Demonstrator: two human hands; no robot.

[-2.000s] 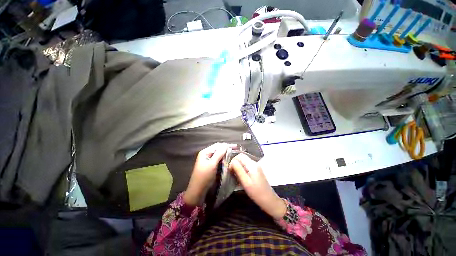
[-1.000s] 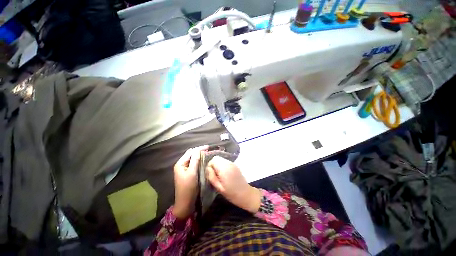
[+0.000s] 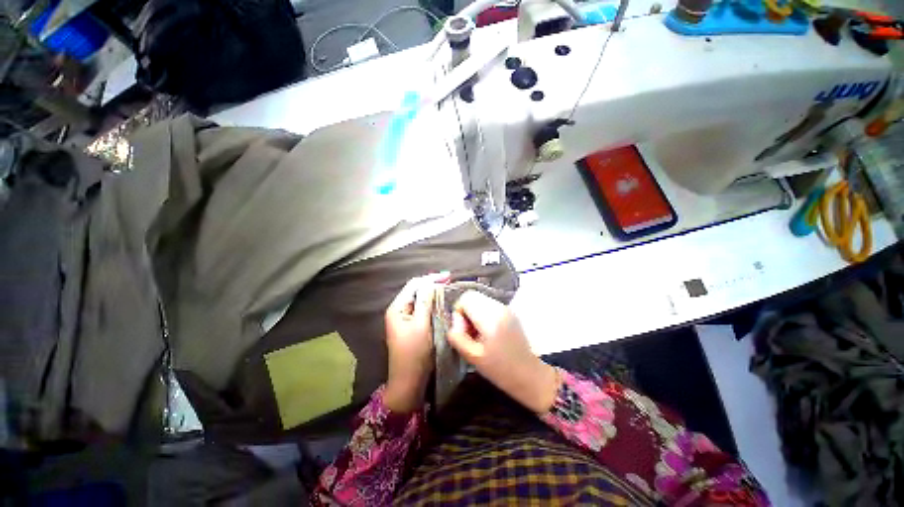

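A large grey-brown garment panel [image 3: 238, 208] lies heaped on the table left of the machine. A darker brown panel [image 3: 372, 287] lies in front of it, with a yellow-green patch [image 3: 312, 379] on it. My left hand [image 3: 411, 337] pinches an edge of the dark cloth near the table's front. My right hand [image 3: 488, 342] is closed on the same cloth edge just to the right. A strip of the cloth [image 3: 446, 347] hangs between the two hands. Whether the right fist also holds a small tool cannot be seen.
The white sewing machine [image 3: 674, 99] stands behind and right, its needle area beyond my hands. A phone [image 3: 628, 192] with a red screen lies under its arm. Orange-handled scissors [image 3: 846, 223] and a teal-handled tool [image 3: 808, 210] lie at the right. A dark garment heap [image 3: 843, 386] is at the lower right.
The camera view has shifted back and forth. The phone screen, earlier showing icons, is now red. Both hands keep hold of the cloth edge in nearly the same place.
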